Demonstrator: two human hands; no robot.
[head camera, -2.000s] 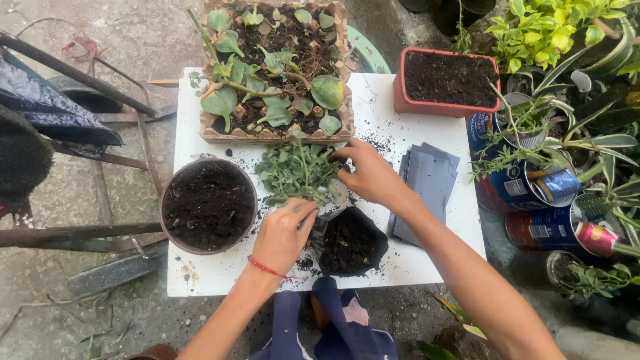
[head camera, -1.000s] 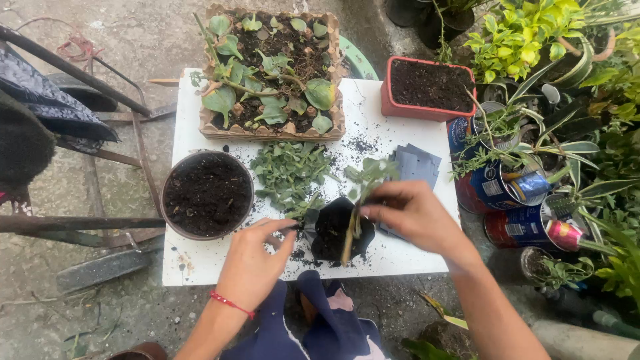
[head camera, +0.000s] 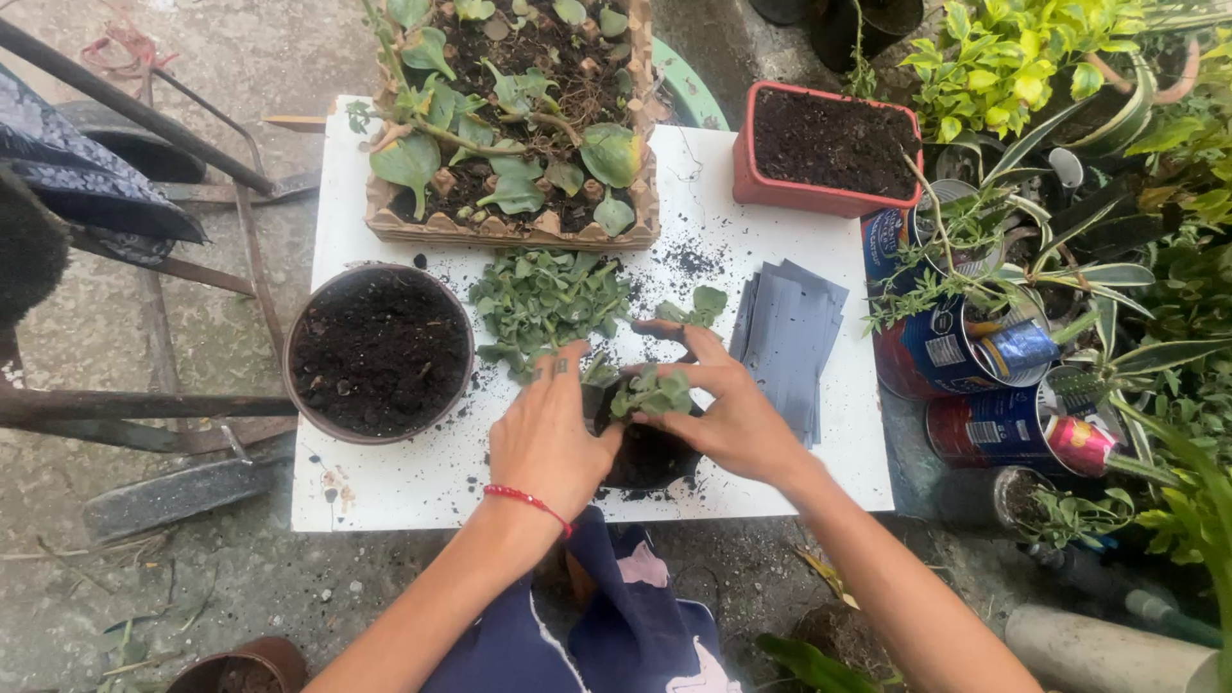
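In the head view a black plastic nursery bag with soil (head camera: 650, 462) stands near the white table's front edge, between my hands. My right hand (head camera: 717, 399) has thumb and fingers on a leafy green cutting (head camera: 652, 393) over the bag's mouth. At the bag's left rim is my left hand (head camera: 553, 433), its thumb near the cutting; whether it grips anything is not clear. Behind my hands lies a pile of small leafy cuttings (head camera: 549, 298). A round pot of dark soil (head camera: 380, 351) stands left, and flat grey plastic bags (head camera: 789, 337) lie right of my right hand.
A cardboard tray of leaf cuttings (head camera: 515, 236) stands at the back of the white table (head camera: 385, 500). A red rectangular planter (head camera: 828, 197) with soil is at the back right. Potted plants and tins (head camera: 934, 346) crowd the right side; a metal frame (head camera: 144, 404) stands left.
My right hand held a cutting by its stem over the bag a second ago; its fingers are now low at the bag's mouth. My left hand has moved in beside the bag.
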